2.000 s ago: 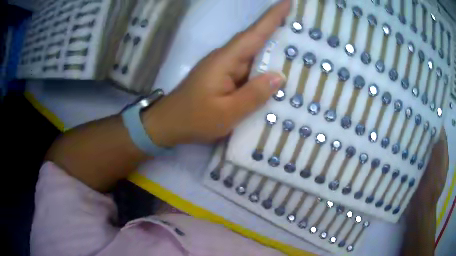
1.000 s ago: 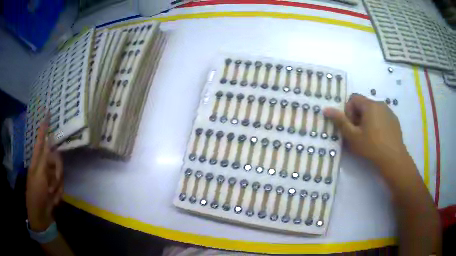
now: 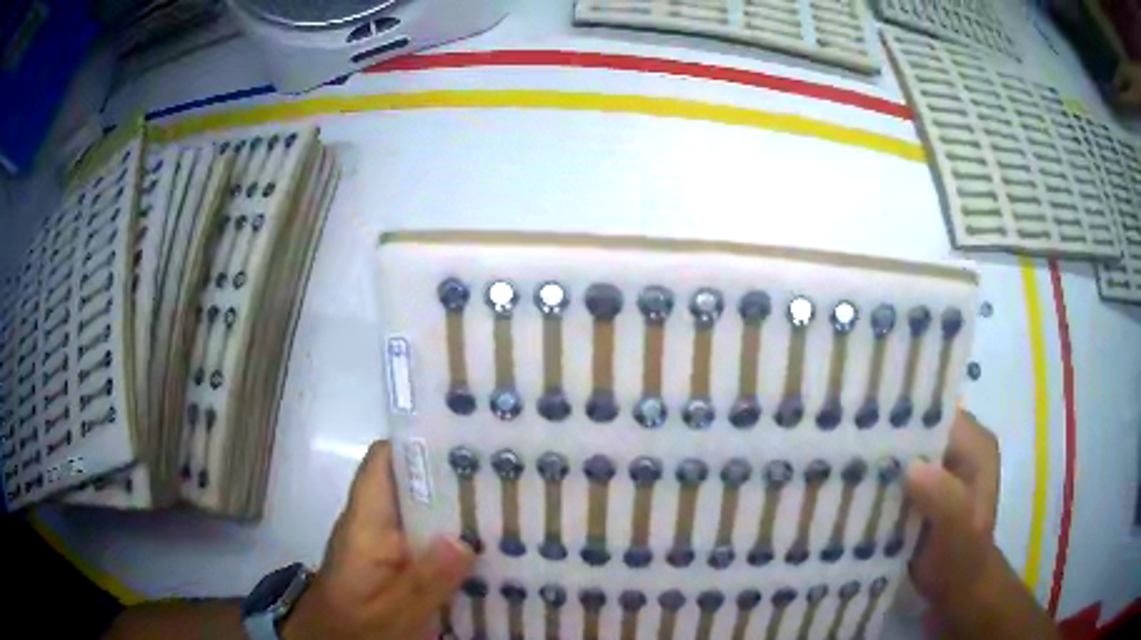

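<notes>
A white foam tray (image 3: 682, 438) with a tan edge is held up close to the camera, its lower part cut off by the picture's bottom. It has rows of brown slots with small silver metal parts (image 3: 501, 296) at both ends, some shining brightly. Two small labels (image 3: 400, 373) are at its left edge. My left hand (image 3: 388, 550) grips the tray's left side, thumb on the front. My right hand (image 3: 957, 525) grips the right side, thumb on the front. The fingers behind the tray are hidden.
Leaning stacked trays (image 3: 250, 313) stand at the left. Other slotted boards (image 3: 1001, 150) lie at the far right and far edge. A white round device (image 3: 332, 38) is at the back left. Loose metal parts (image 3: 975, 371) lie right of the tray. Yellow and red tape lines cross the white table.
A second ago the tray lay flat on the table with my left hand at the stacked trays. Now both hands hold the tray, raised and nearer the camera. The view has shifted.
</notes>
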